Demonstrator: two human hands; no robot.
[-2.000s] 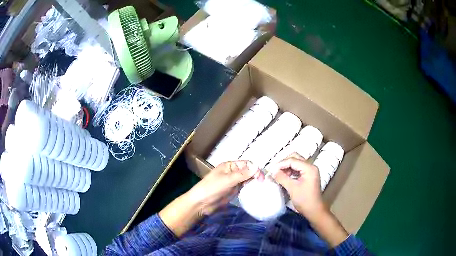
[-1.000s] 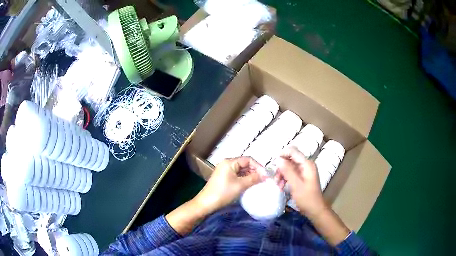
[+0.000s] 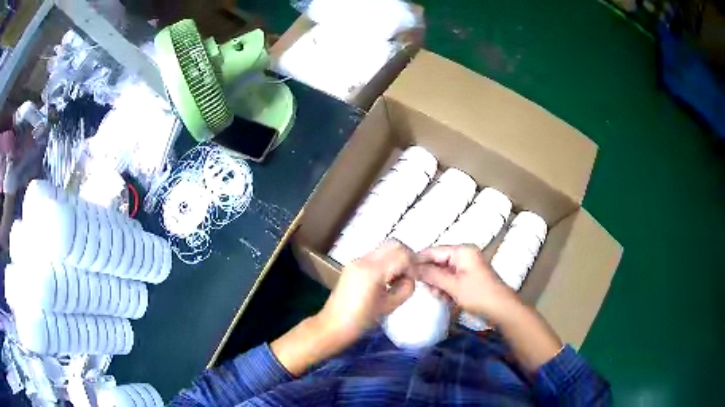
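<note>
A round white wrapped piece point(image 3: 416, 318) hangs just below my two hands, over the near side of the open carton point(image 3: 493, 111). My left hand point(image 3: 372, 278) and my right hand point(image 3: 461, 274) meet at its top, fingertips pinched together on the wrapping. The fingers hide the exact grip and the end of the wrapping. In the carton lie several long columns of stacked white round parts point(image 3: 436, 208), side by side. The nearer ends of some columns are hidden behind my hands.
The dark bench point(image 3: 274, 191) on the left holds white stacks point(image 3: 95, 234), tangled white cord point(image 3: 187, 208), a smartphone point(image 3: 246, 137), a green fan point(image 3: 195, 79) and clear bags. A smaller box point(image 3: 374, 91) with white bagged items stands beyond the carton.
The view has shifted slightly. My hands have drawn closer together above the wrapped piece, and my left fingers have curled in more. The piece still hangs below them.
</note>
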